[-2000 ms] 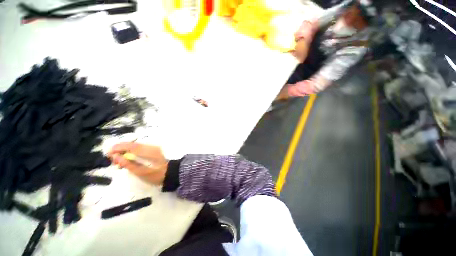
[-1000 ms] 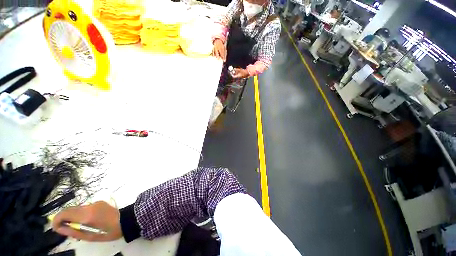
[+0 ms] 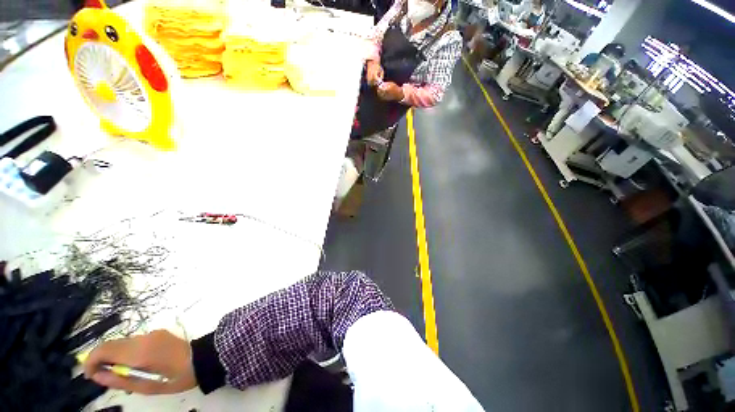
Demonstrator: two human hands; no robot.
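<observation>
My right hand (image 3: 145,362) is at the lower left, closed around a slim yellow and whitish pen-like tool (image 3: 135,372). Its fingers are at the right edge of a heap of black strips (image 3: 44,334); whether they also touch a strip is too unclear to tell. The heap is cut off by the left and bottom edges. A tangle of fine dark threads (image 3: 121,269) lies just above the hand. My left hand is not in view.
Red-handled snips (image 3: 211,219) with a thin cord lie on the white table (image 3: 242,177). A yellow chick-shaped fan (image 3: 121,76), a black box (image 3: 47,171), a black strap (image 3: 28,135) and stacked yellow fabric (image 3: 189,36) stand beyond. A person (image 3: 407,68) is at the far table edge.
The view has swung right and up since two seconds ago, then stayed nearly still. My right hand keeps hold of the tool. The other person's hands have come together.
</observation>
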